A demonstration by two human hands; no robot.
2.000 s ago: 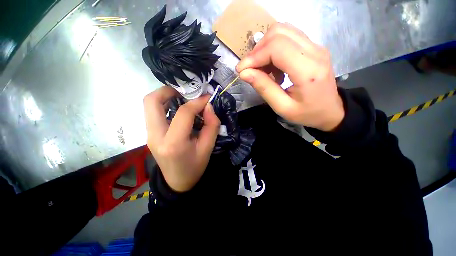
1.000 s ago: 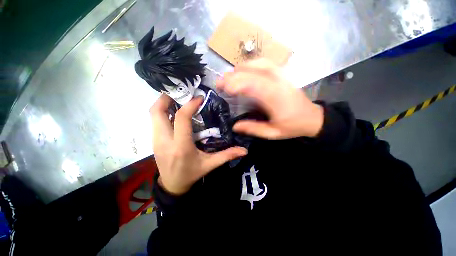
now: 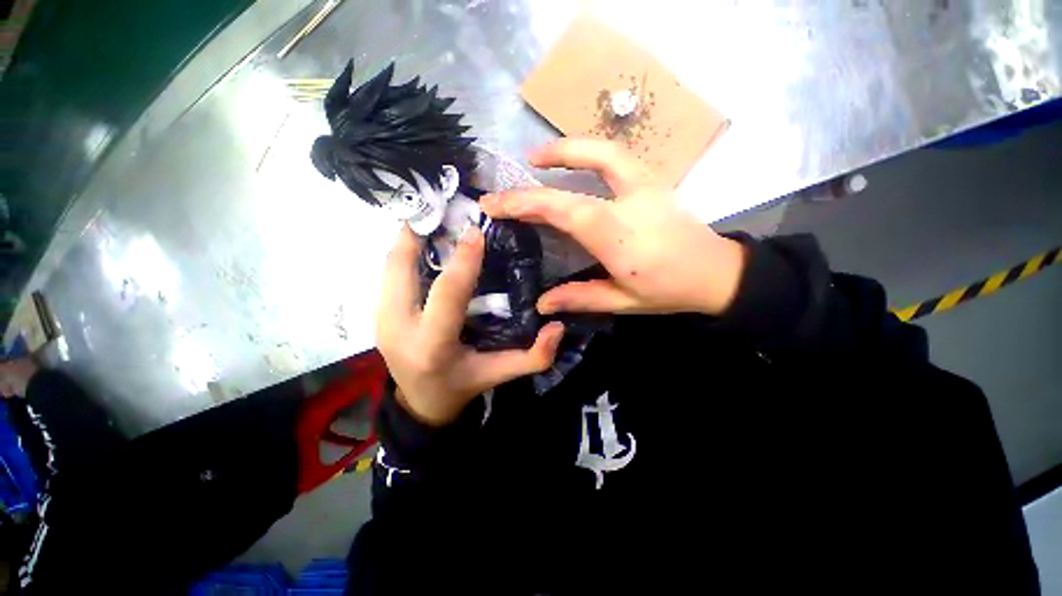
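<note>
The black-and-white figure [image 3: 396, 134] has spiky black hair, a white grinning face and a glossy black jacket. It lies tilted over the bench's near edge, against my dark top. My left hand [image 3: 437, 332] grips its chest and front, with fingers near the neck and the thumb low on the jacket. My right hand [image 3: 635, 239] holds the jacket's other side, with a fingertip at the collar and the thumb lower down. No toothpick shows in my right hand. The tan cardboard pad [image 3: 687, 128] lies beyond it, with a white blob [image 3: 624, 103] ringed by brown specks.
Shiny metal bench [image 3: 175, 297], with thin pale sticks [image 3: 309, 89] behind the figure and a green belt [image 3: 117, 70] at upper left. A red stool [image 3: 338, 425] is below the bench. Another person's dark sleeve [image 3: 70, 437] is at left. Striped tape [image 3: 990, 283] crosses the floor.
My right hand has let go of the thin stick and come onto the jacket, its fingers opening. My left hand has spread its grip lower on the figure. The view has shifted slightly.
</note>
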